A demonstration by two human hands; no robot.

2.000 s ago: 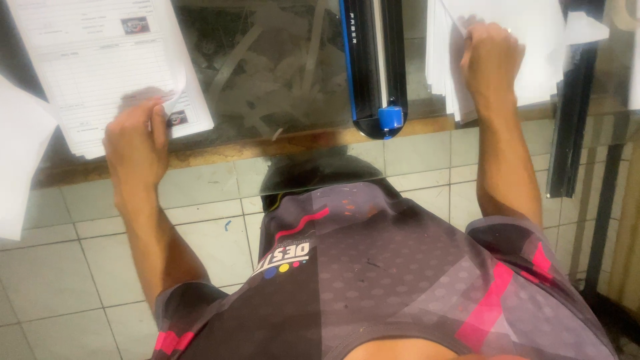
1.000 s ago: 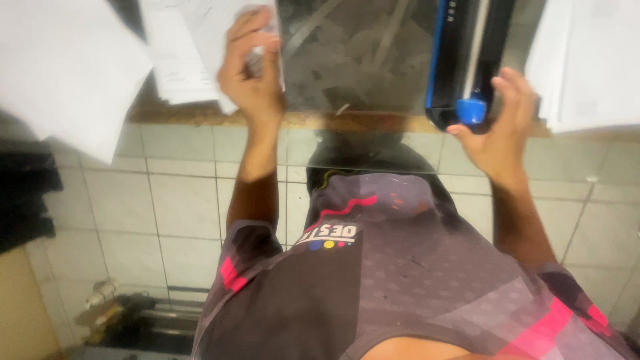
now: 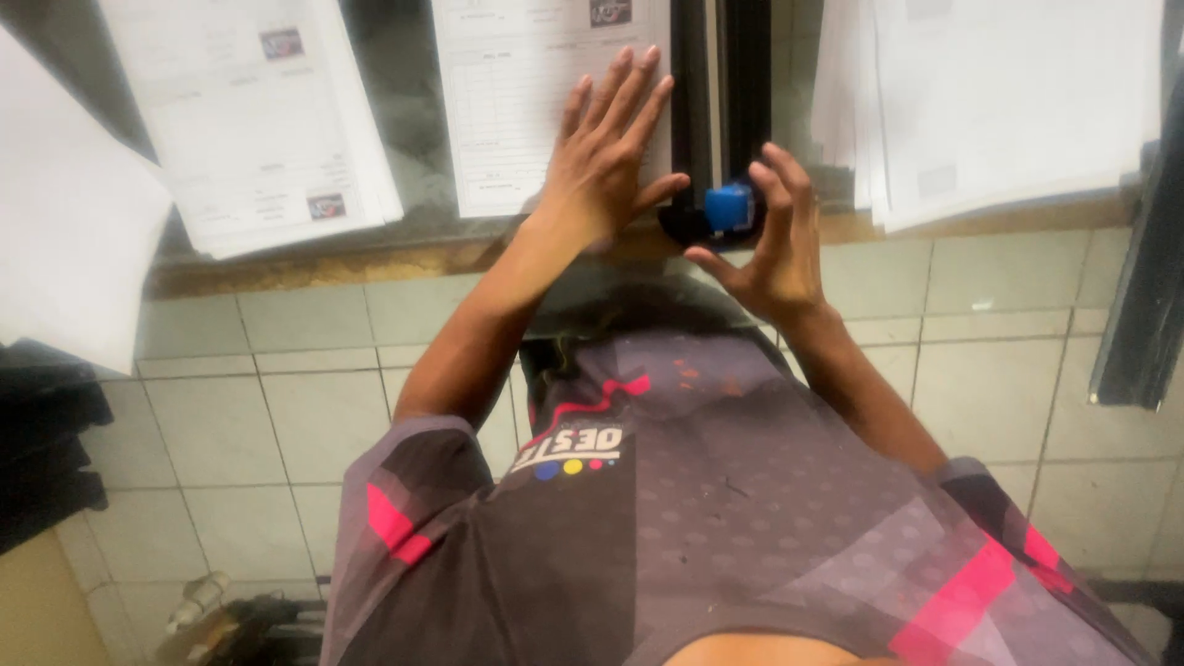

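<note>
My left hand (image 3: 606,148) lies flat with spread fingers on a printed form sheet (image 3: 490,120), whose right edge is beside the black rail of a paper trimmer (image 3: 689,102). The trimmer's blue cutter slide (image 3: 730,207) is at the near end of the rail. Around the slide's right side my right hand (image 3: 782,222) is curved, thumb and fingers apart; whether a fingertip touches it cannot be told. A stack of printed forms (image 3: 250,129) is left of the sheet, and a stack of white paper (image 3: 1008,111) is right of the trimmer.
The wooden table edge (image 3: 370,268) runs below the papers. At the far left, a large white sheet (image 3: 74,203) overhangs it. A dark metal bar (image 3: 1142,287) slants down at the right. Dark stacked objects (image 3: 46,444) stand at lower left, above pale floor tiles (image 3: 240,425).
My left hand has gone from the left stack to a form sheet now beside the trimmer. My right hand has left the right-hand paper stack and is at the blue slide.
</note>
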